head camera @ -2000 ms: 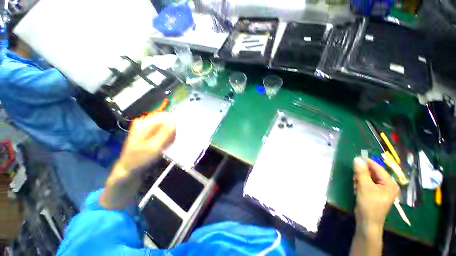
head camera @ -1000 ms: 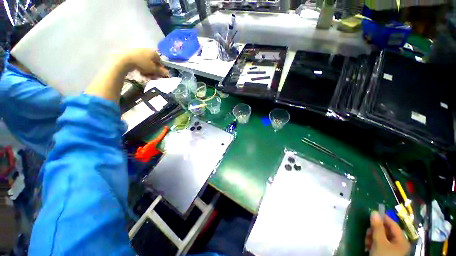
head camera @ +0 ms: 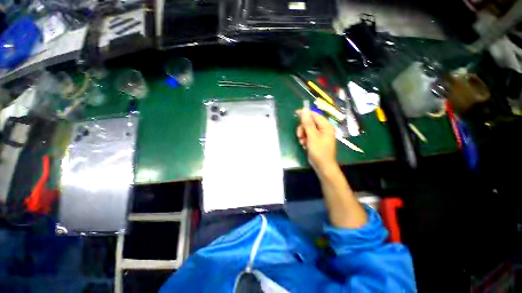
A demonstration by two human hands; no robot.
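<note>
Two silver tablet back covers lie on the green bench mat, both overhanging its front edge: one in front of me [head camera: 243, 157] and one to the left [head camera: 96, 177]. Each has black round camera parts at its upper left corner and shiny clear film at its edges. My right hand [head camera: 317, 137] is right of the nearer cover, apart from it, with fingers closed on a small pale piece [head camera: 306, 105]; what it is I cannot tell. My left hand is out of the picture.
Clear cups [head camera: 133, 83] stand at the back left. Tweezers [head camera: 245, 84] lie behind the nearer cover. Yellow-handled tools [head camera: 321, 93] and a white stick [head camera: 350, 143] lie by my right hand. An orange-red tool [head camera: 40, 191] is at far left, a whitish bottle [head camera: 413, 88] at right.
The view has swung to the right and down. My left arm, earlier reaching to the far left back, has gone out of the picture. My right hand still pinches the small pale piece.
</note>
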